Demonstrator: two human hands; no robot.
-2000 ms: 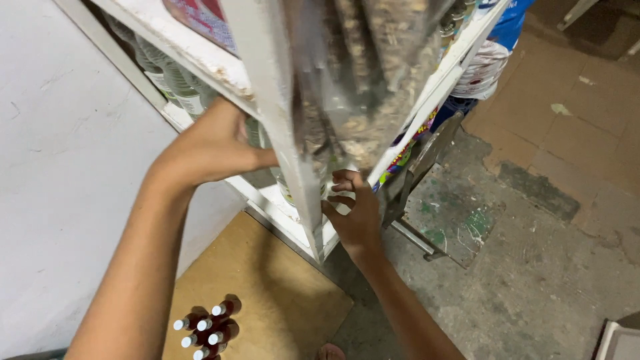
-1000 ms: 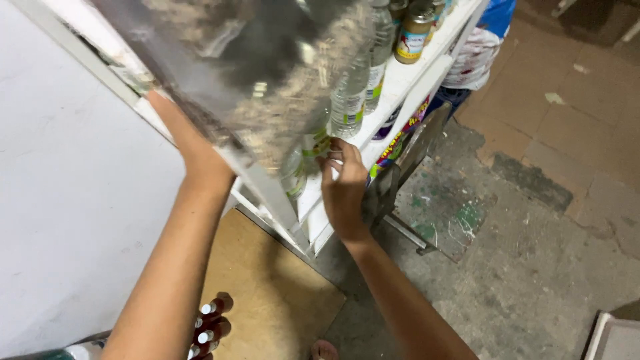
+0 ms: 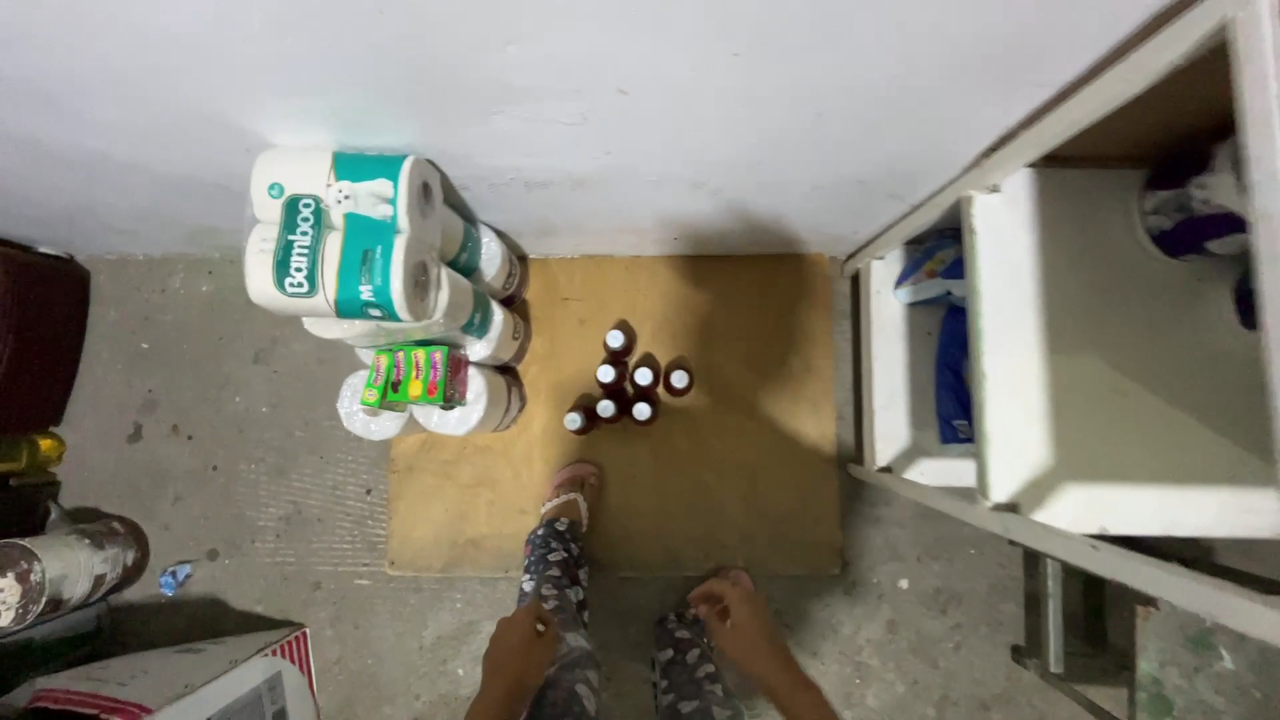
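Note:
My left hand (image 3: 520, 640) hangs over my left leg near the bottom middle, its fingers curled in; whether it holds anything cannot be made out. My right hand (image 3: 735, 615) is over my right foot and leg, blurred, fingers bent, with no object visible in it. Beyond both hands, several dark red bottles with white caps (image 3: 645, 377) stand grouped on a tan board (image 3: 700, 500) on the floor. Left of them, packs of toilet paper rolls (image 3: 345, 240) are stacked, with a strip of small green packets (image 3: 410, 376) lying on the lower rolls.
A white wooden shelf unit (image 3: 1000, 400) stands at the right, holding blue packages (image 3: 952, 370) and a purple-and-white container (image 3: 1195, 205). A cardboard box (image 3: 180, 685) and a worn cylinder (image 3: 75, 570) lie at the lower left. A white wall (image 3: 620, 120) rises behind the board.
Both hands have left the shelf unit, where they were beside a bag and clear bottles, and are now low over my legs. The view has swung left toward the board.

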